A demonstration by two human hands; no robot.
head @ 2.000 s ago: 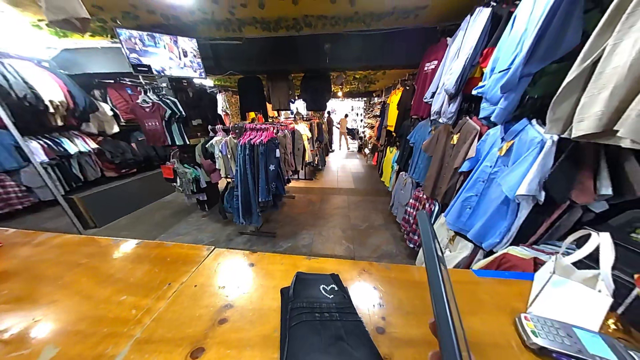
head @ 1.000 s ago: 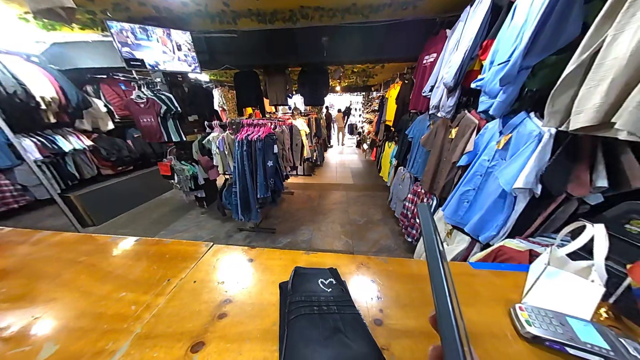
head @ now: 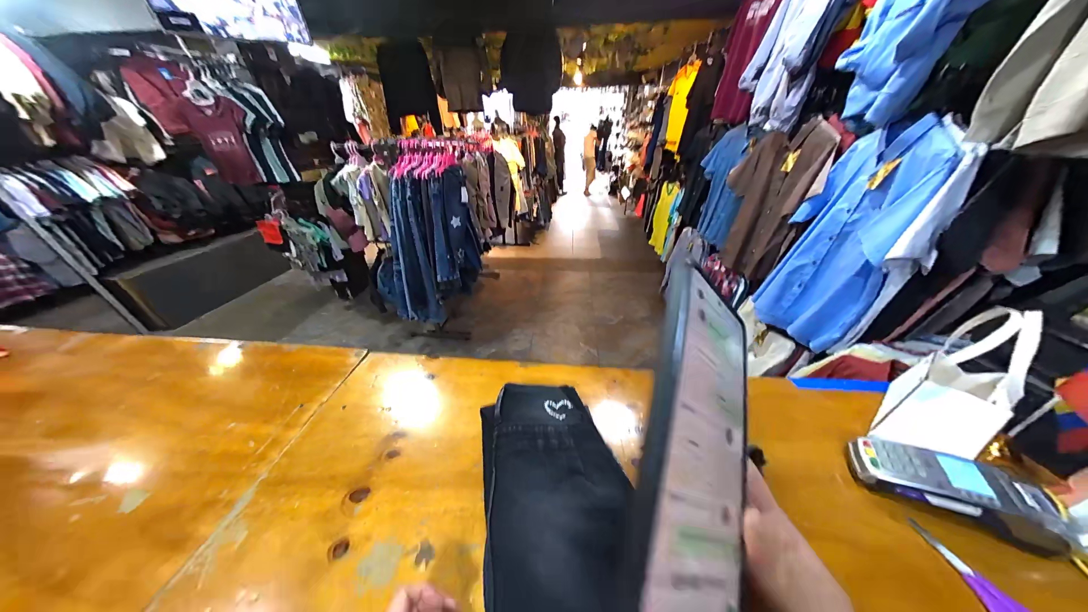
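Observation:
Folded black trousers [head: 548, 501] with a light heart-shaped decoration lie on the varnished wooden counter [head: 280, 476]. My right hand [head: 778, 544] holds a dark-framed tablet or large phone [head: 701, 442] upright, its blurred lit screen turned partly towards me. The device covers the right edge of the trousers, and most of my right hand's fingers are hidden. Just the fingertips of my left hand [head: 422, 597] show at the bottom edge, left of the trousers; what they do is not clear.
To the right, a card terminal [head: 952, 484] lies beside a white bag [head: 943, 408]; scissors with a purple handle [head: 977, 578] are near the lower right. Beyond the counter's far edge stand a rack of jeans [head: 429, 229] and hanging shirts [head: 875, 229]. People stand far down the aisle.
The device has turned so its screen now shows, where earlier it was nearly edge-on. More of my right hand is visible, and my left fingertips have come into view at the bottom.

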